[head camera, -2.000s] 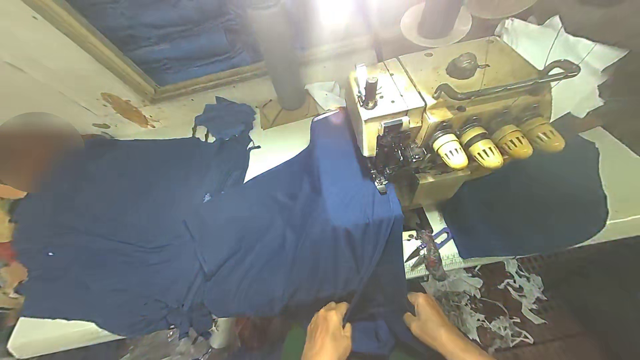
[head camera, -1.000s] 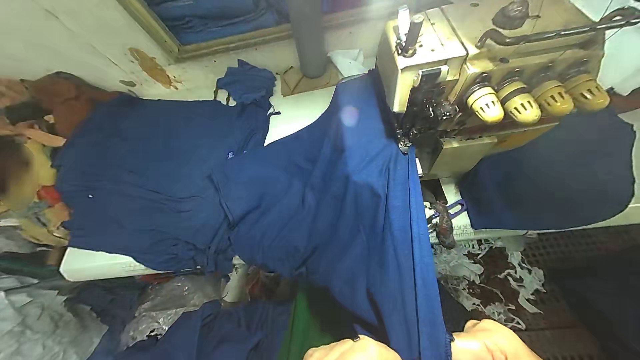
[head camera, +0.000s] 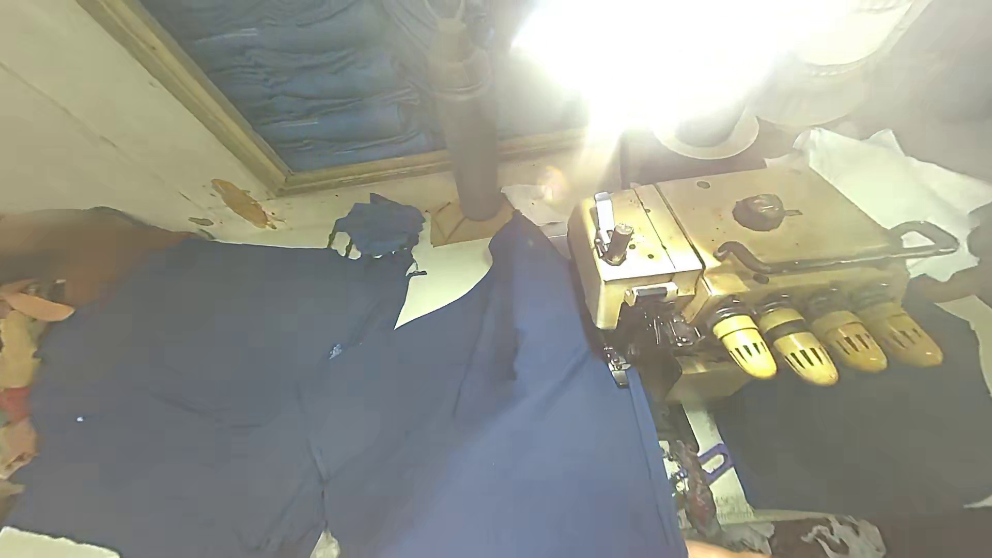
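Note:
A strip of my right hand (head camera: 725, 550) shows at the bottom edge, beside the right edge of the blue fabric (head camera: 542, 434); its fingers are cut off by the frame. My left hand is out of the picture. The fabric lies over the table, and its right edge runs up to the presser foot (head camera: 618, 366) of the overlock sewing machine (head camera: 783, 225). Yellow slotted tension knobs (head camera: 744, 345) line the machine's front. More blue fabric (head camera: 178, 387) lies bunched on the left.
A dark blue piece (head camera: 860, 434) lies right of the machine. A purple-handled tool (head camera: 717, 463) rests below it, near white scraps (head camera: 845, 535). Behind stand a grey post (head camera: 473, 139) and a wood-framed opening (head camera: 372, 169) with blue cloth. A small blue scrap (head camera: 380, 225) and a bright lamp (head camera: 659, 46) are near.
Both hands showed on the fabric's lower part before; now only a bit of the right remains in view. The view has tilted up.

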